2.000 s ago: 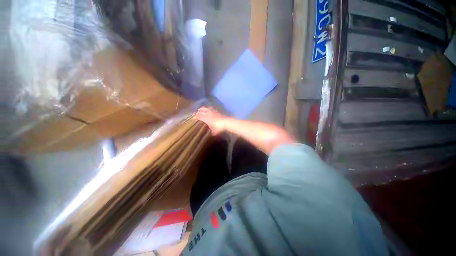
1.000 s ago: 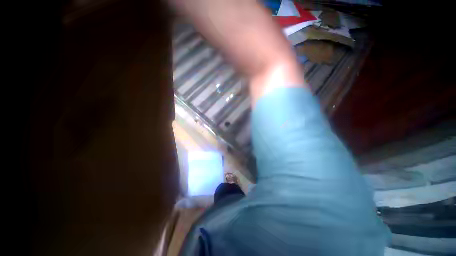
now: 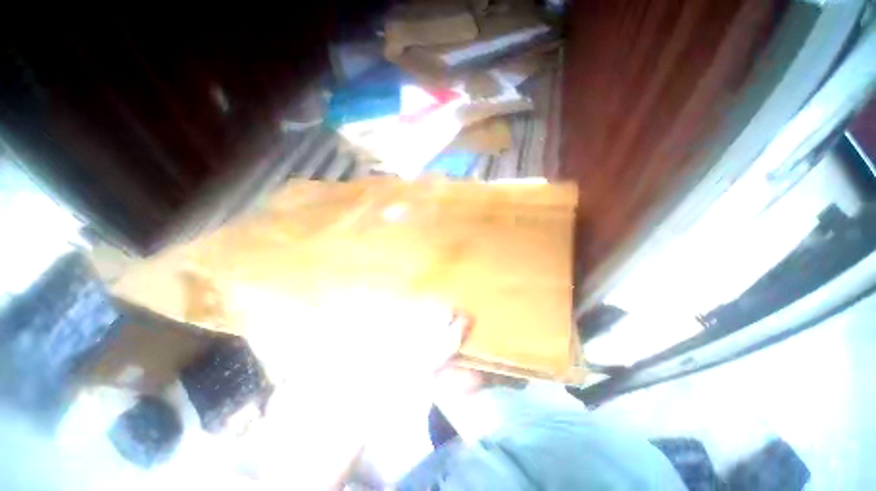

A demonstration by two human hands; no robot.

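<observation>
A stack of flattened cardboard (image 3: pixel 509 273) spans the middle of the view, in front of the open vehicle bed. Its near middle part is washed out by strong glare. My right hand (image 3: pixel 459 347) is at its near edge, with fingers over the upper face, gripping it; glare hides much of the hand. The grey-green right sleeve shows just below. My left hand cannot be made out.
Ribbed vehicle bed (image 3: pixel 322 158) lies beyond, between dark red-brown walls (image 3: pixel 634 125). On it are brown cardboard pieces (image 3: pixel 432 27), white sheets (image 3: pixel 408 144), a red piece (image 3: pixel 437 94) and blue sheets (image 3: pixel 370 96). Dark objects (image 3: pixel 144 432) stand lower left.
The view has turned from the yard to the vehicle's inside. The cardboard, earlier at the left beside me, is now in front of the bed opening, with my right hand at its near edge.
</observation>
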